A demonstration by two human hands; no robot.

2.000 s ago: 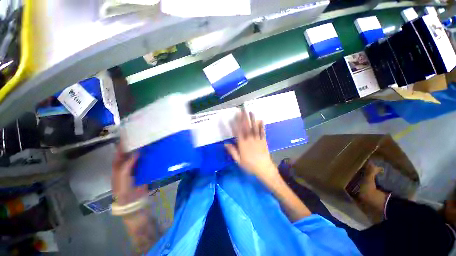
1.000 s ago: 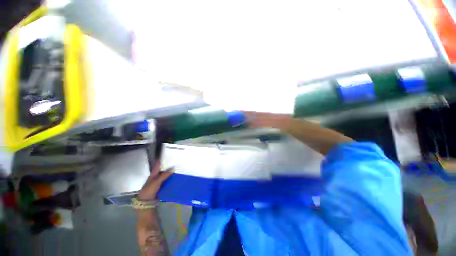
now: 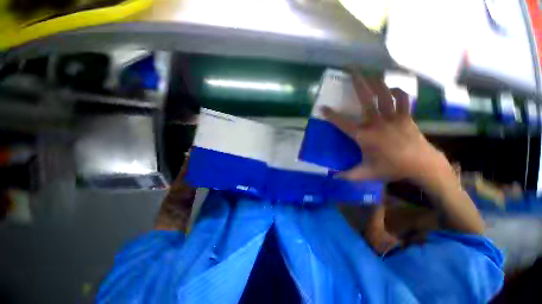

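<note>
A row of blue-and-white retail boxes (image 3: 229, 142) lies side by side against my front, blue halves towards me. My left hand (image 3: 178, 193) is at the row's left end, gripping it, its fingers mostly hidden by the end box. My right hand (image 3: 395, 139) has its fingers spread over another retail box (image 3: 328, 142), which is tilted over the right part of the row and seems held by it. The hand hides that box's right side. The picture is blurred.
The green conveyor belt (image 3: 238, 98) runs behind the row, with more boxes (image 3: 456, 101) to the right. A silver scale (image 3: 116, 145) is at left. A white shelf edge (image 3: 249, 38) crosses above. A blurred bit of skin (image 3: 378, 228) shows below the row; whose is unclear.
My right hand has moved right and nearer from over the belt, with a box now at it. The box seen by that hand on the belt is gone from there. My left hand stays at the row's end.
</note>
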